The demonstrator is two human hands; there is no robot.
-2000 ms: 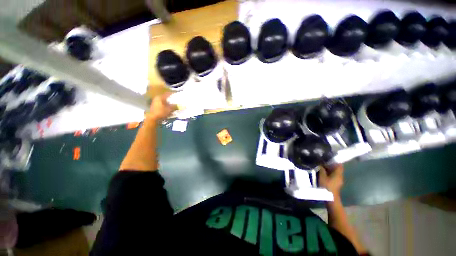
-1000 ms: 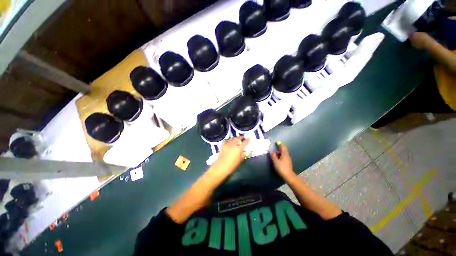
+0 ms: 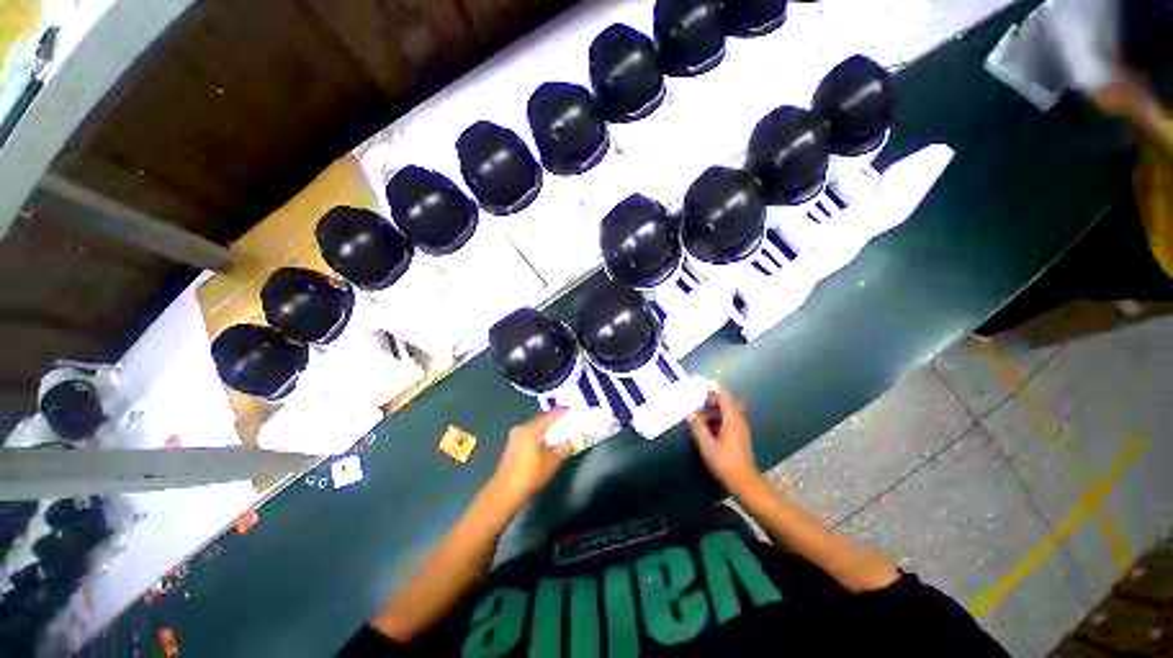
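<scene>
Two dome camera units stand side by side on the green mat in front of me, the left one [image 3: 534, 350] and the right one [image 3: 619, 327]. Each has a glossy black ball and a white slotted bracket pointing towards me. My left hand [image 3: 525, 460] holds the outer front corner of the left bracket. My right hand [image 3: 724, 441] has its fingertips on the front end of the right bracket; small yellow-green caps show on its fingers. The contact under the brackets is hidden.
A front row of similar units [image 3: 724, 216] stands just beyond, to the right. A back row [image 3: 499, 167] stands on white and tan sheets. An orange tag [image 3: 457, 444] and a white label [image 3: 346, 471] lie left. A grey post [image 3: 142, 472] crosses left. A co-worker's arm [image 3: 1137, 108] is upper right.
My left hand has moved from the top of the brackets to the left bracket's outer corner. The two units now sit close together with bracket ends towards me. My right hand now touches the right bracket.
</scene>
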